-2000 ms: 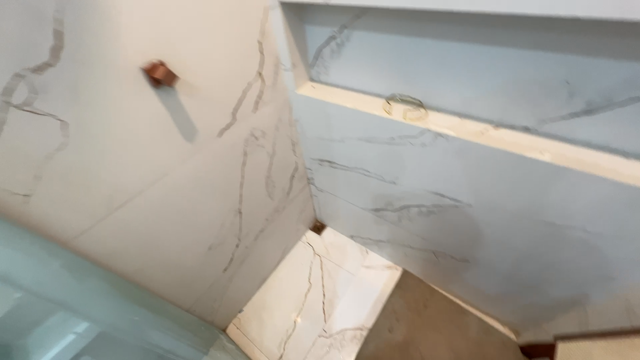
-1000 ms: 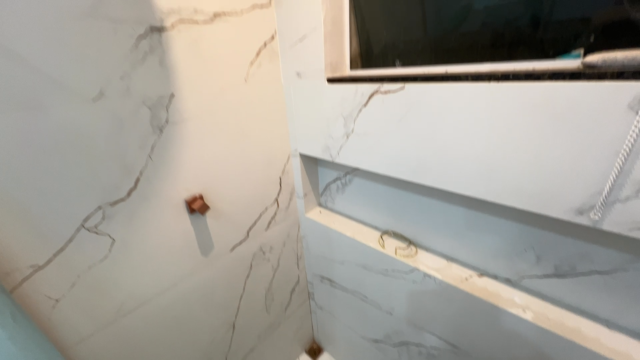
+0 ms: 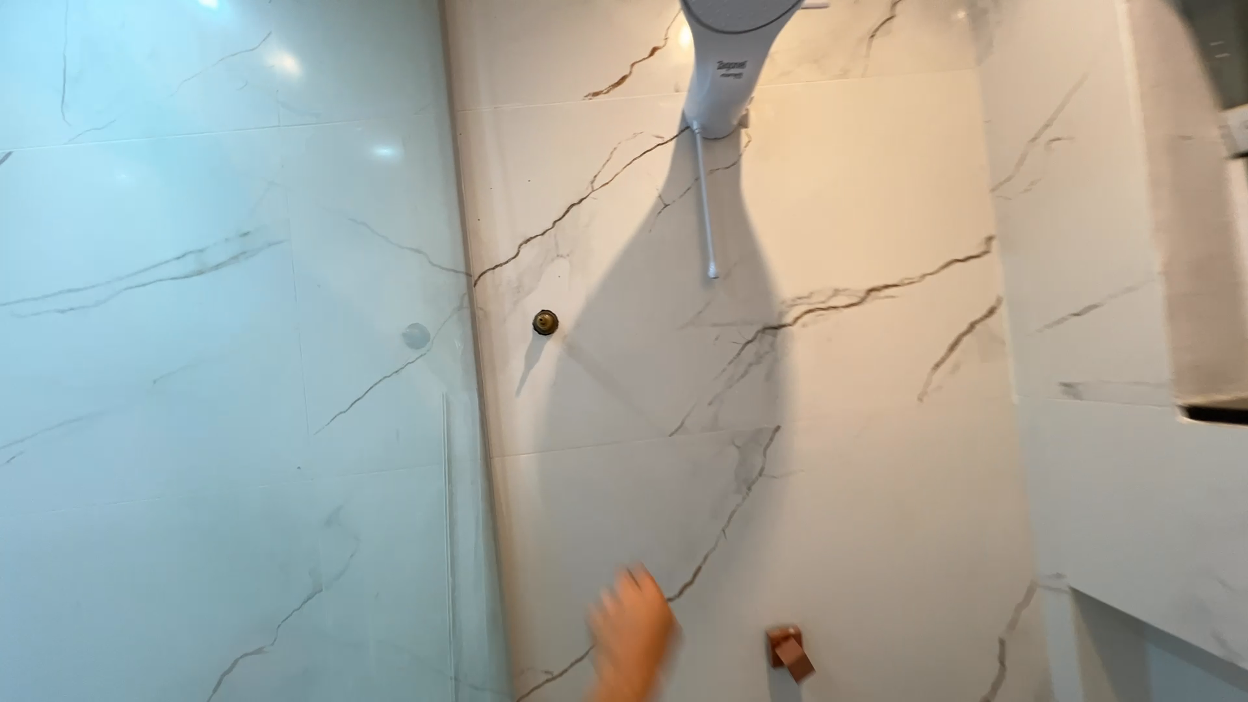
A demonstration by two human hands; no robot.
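My right hand [image 3: 634,629], blurred, is raised at the bottom centre in front of the marble-look wall tiles [image 3: 877,507]. Its fingers look bent and close together; whether they hold anything cannot be told. To its right, a copper-coloured square fitting [image 3: 790,653] juts from the wall. A round brass fitting [image 3: 545,323] sits higher up, left of centre. At the top is a white electric shower head [image 3: 726,68], with a thin white tube [image 3: 707,210] hanging from it. My left hand is not in view.
A glass panel [image 3: 458,487] stands on the left, with its upright edge beside the tiled wall. On the right are a window opening's edge [image 3: 1214,413] and the corner of a recessed wall niche [image 3: 1111,634].
The view has swung up and left from the niche to the shower wall. My right hand has come into view at the bottom.
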